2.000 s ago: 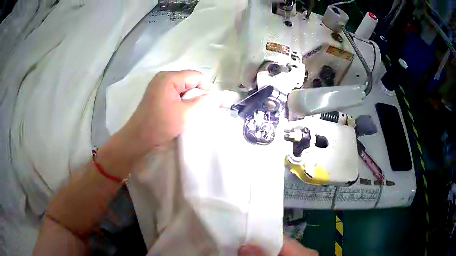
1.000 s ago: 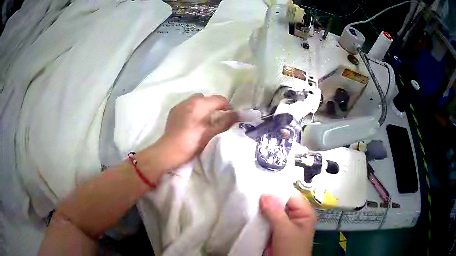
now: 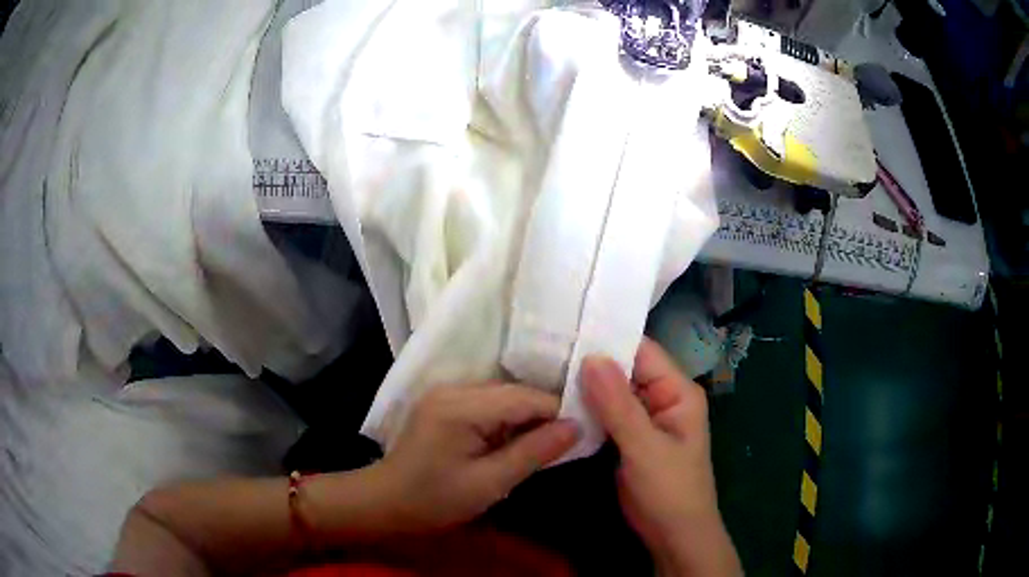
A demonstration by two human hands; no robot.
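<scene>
A white fabric piece (image 3: 451, 214) runs from the needle area (image 3: 658, 32) at the top down over the table's front edge. Its folded edge band (image 3: 615, 248) lies straight toward me, with a seam line along it. My left hand (image 3: 468, 451) pinches the lower end of the band from the left. My right hand (image 3: 654, 434) grips the same end from the right, thumb on top. The two hands are nearly touching. The fingertips under the cloth are hidden.
A large pile of white cloth (image 3: 147, 169) hangs over the table edge at left. The machine cover (image 3: 801, 124) with its yellow patch stands right of the needle area. A pink slim tool (image 3: 899, 194) and a black flat rectangle (image 3: 937, 147) lie further right. Ruler tape (image 3: 812, 242) lines the front edge.
The view has tilted down, so the machine sits higher. Both hands have come down toward me and together at the band's lower end. The band now lies straight where the cloth was bunched.
</scene>
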